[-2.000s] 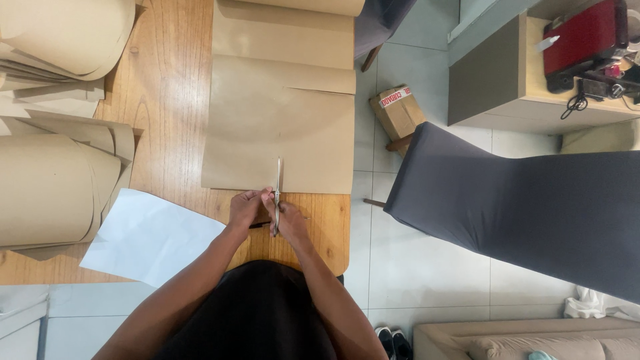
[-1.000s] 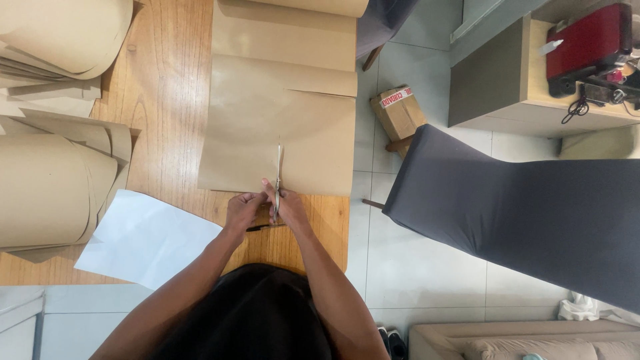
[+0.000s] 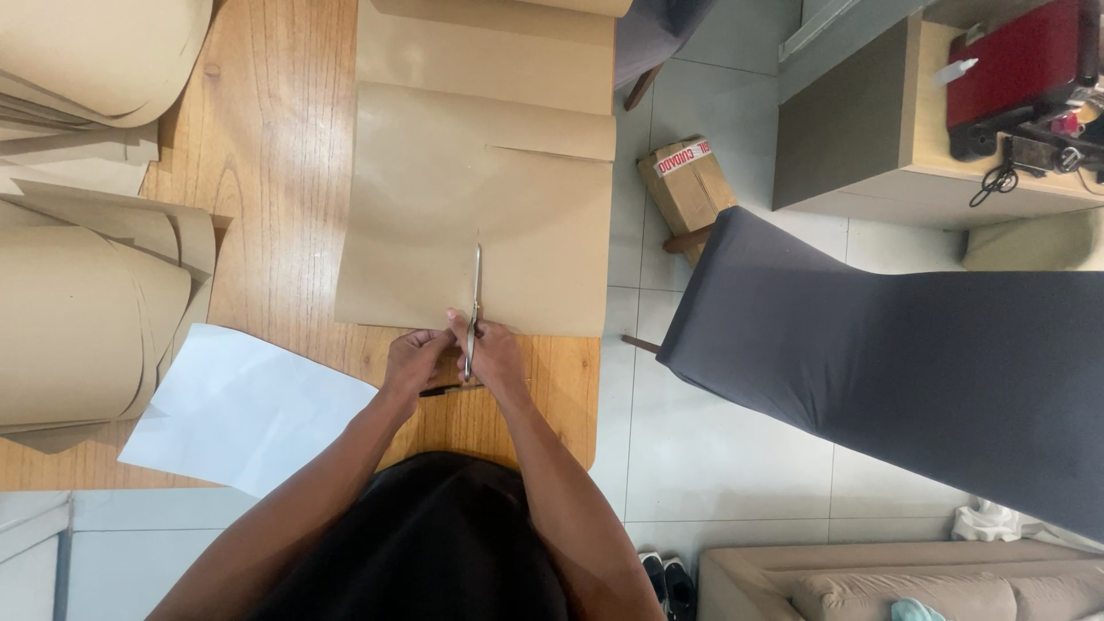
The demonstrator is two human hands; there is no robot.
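Observation:
A long sheet of brown kraft paper [image 3: 431,198] lies on the wooden table [image 3: 267,155], its near edge in front of my hands. My right hand [image 3: 493,349] holds a pair of metal scissors [image 3: 475,302], whose blades point away from me over the paper. Close beside it on the left, my left hand [image 3: 420,355] has its fingertips pinched together near the paper's edge; what lies between them is too small to tell. A slit runs in from the paper's right side farther up. Below my hands is a dark pen [image 3: 440,391].
Stacks of curved brown paper [image 3: 78,319] lie at the left, near a white sheet [image 3: 250,405]. Right of the table stand a dark covered chair [image 3: 828,336], a taped cardboard box [image 3: 694,185] and a cabinet [image 3: 849,129] bearing a red appliance. A beige sofa [image 3: 862,586] is at lower right.

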